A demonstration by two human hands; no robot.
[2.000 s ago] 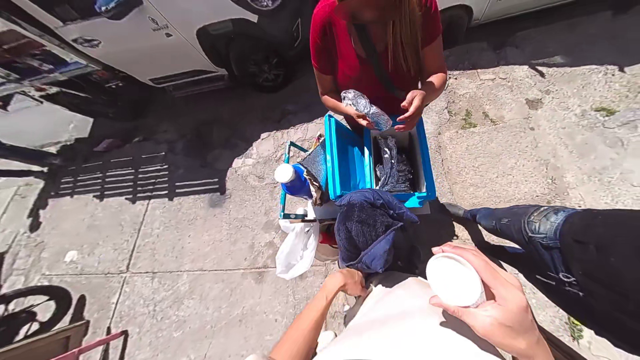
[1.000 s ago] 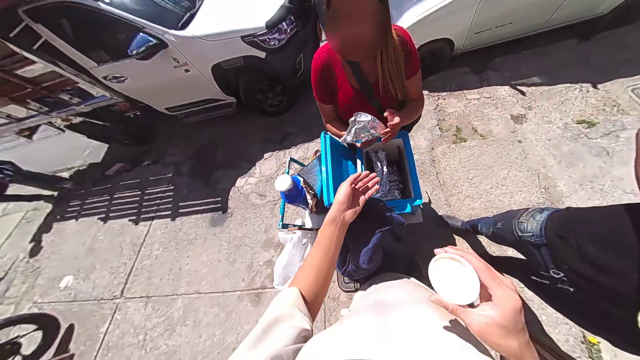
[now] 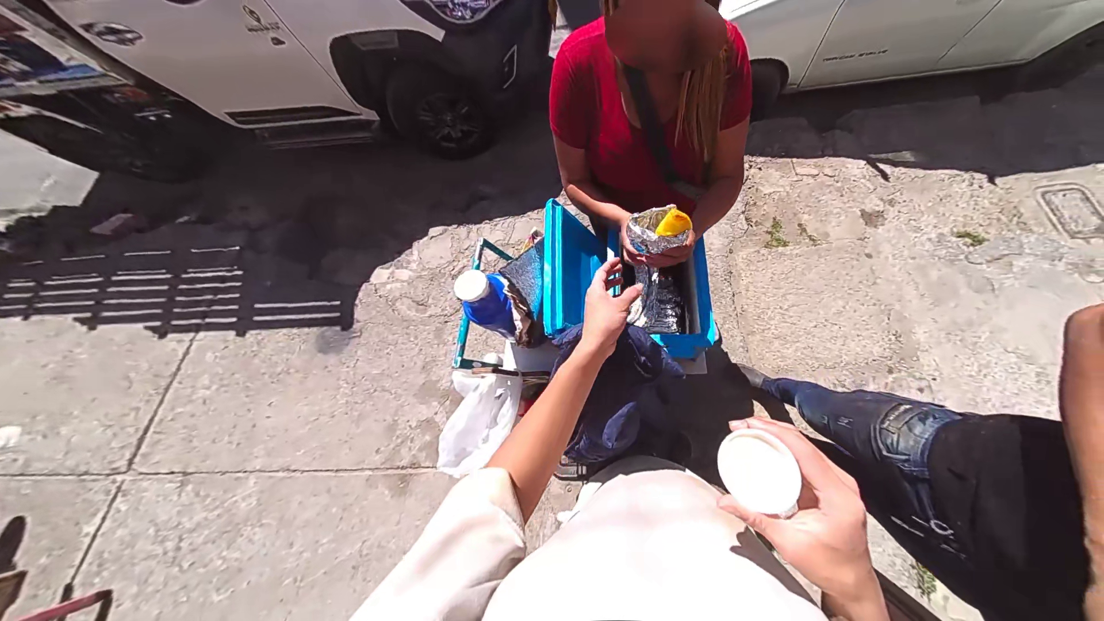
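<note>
My right hand (image 3: 815,509) is closed around a round white container with a white lid (image 3: 760,473), seen from above. My left hand (image 3: 611,306) reaches over the front of a blue cooler box (image 3: 690,343), fingers apart, with nothing in it. Just beyond it, a person in a red shirt (image 3: 595,112) holds a foil wrapping (image 3: 647,228), folded back around something yellow (image 3: 674,223). Inside the cooler lie foil-covered things (image 3: 660,310); its lid (image 3: 565,267) stands raised on the left. Dark blue cloth (image 3: 617,388) hangs at the cooler's front, below my left wrist.
Left of the cooler are a blue bottle with a white cap (image 3: 488,304), a teal metal frame (image 3: 462,341) and a white plastic bag (image 3: 479,421). A person in jeans and black clothing (image 3: 1000,492) is at the right. Two parked vehicles (image 3: 319,52) stand behind.
My left hand has risen from low by my body toward the cooler. The foil in the other person's hands has been opened, showing something yellow. My right hand keeps the white container.
</note>
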